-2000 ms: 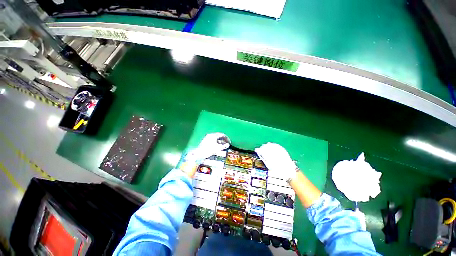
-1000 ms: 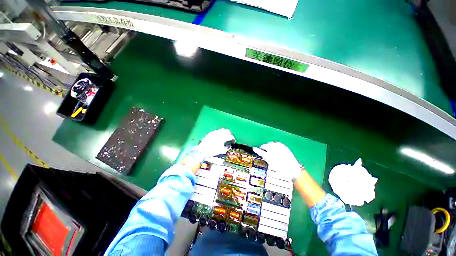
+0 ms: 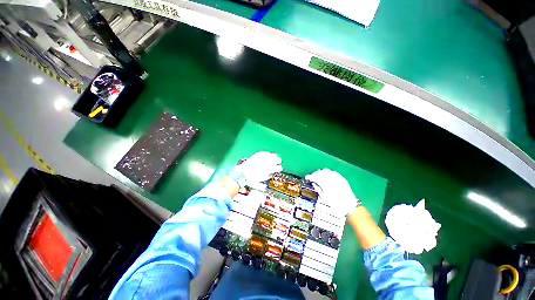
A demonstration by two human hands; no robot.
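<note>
The power board assembly [image 3: 280, 225] lies over the near part of the bright green bench mat [image 3: 358, 176], its near edge by my body. It has amber-wrapped blocks mid-board, white blocks at both sides and black cylinders along the near edge. My gloved left hand [image 3: 258, 169] is on its far left corner. My gloved right hand [image 3: 333, 188] is on its far right corner. The fingertips curl over the far edge and are partly hidden, but both hands hold the board.
A dark speckled foam block [image 3: 158, 151] and a black parts box [image 3: 108, 95] lie left. A black tote [image 3: 88, 220] stands near left. A white crumpled heap [image 3: 412, 227] and a grey box with yellow loop [image 3: 482, 282] are right. The shelf edge [image 3: 281, 44] crosses above.
The view has turned and shifted slightly. The black strip seen earlier between my hands at the board's far edge shows less now. Both hands stay at the far corners.
</note>
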